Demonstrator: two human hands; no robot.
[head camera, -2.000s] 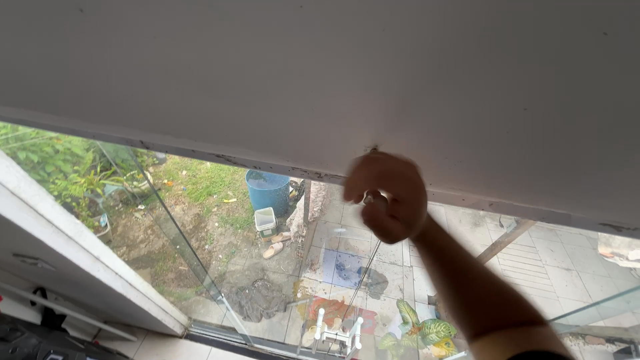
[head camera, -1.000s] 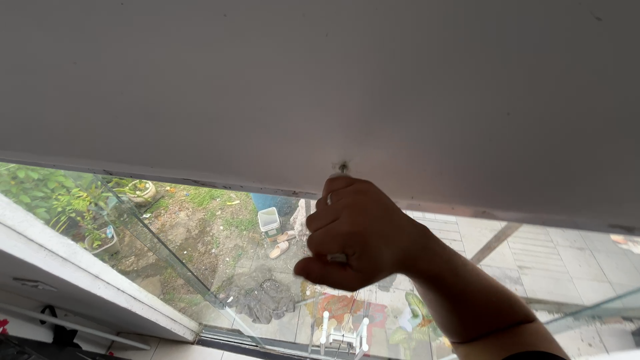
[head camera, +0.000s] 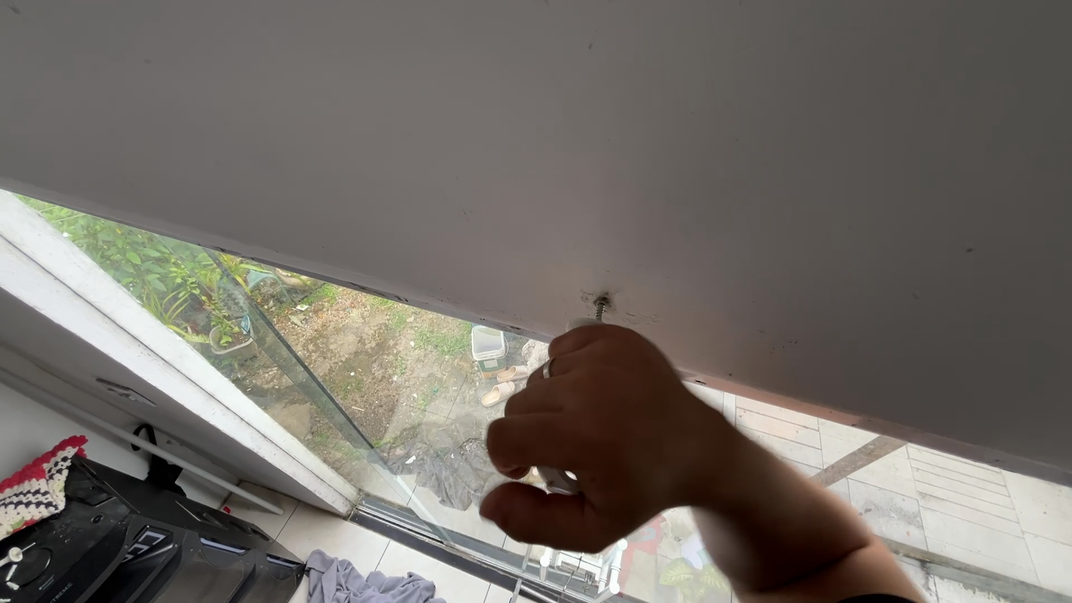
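Note:
My right hand (head camera: 595, 427), with a ring on one finger, is raised against the lower part of a pale wall (head camera: 519, 167). Its fingers are curled around a small, light-coloured object, mostly hidden, whose kind I cannot tell. Just above the fingers a threaded metal screw (head camera: 600, 308) sticks out of a chipped hole in the wall, in line with the held object. My left hand is out of view.
Below the wall's edge stands a glass panel (head camera: 293, 368) beside a white frame (head camera: 167, 360). At lower left are a black case (head camera: 167, 536), a crocheted cloth (head camera: 42, 490) and a grey cloth (head camera: 360, 582). Outside lie a plastic tub (head camera: 488, 347) and shoes (head camera: 498, 394).
My right hand has turned, and the screw in the wall shows more plainly above it. The view has shifted, bringing the black case and cloths further into sight.

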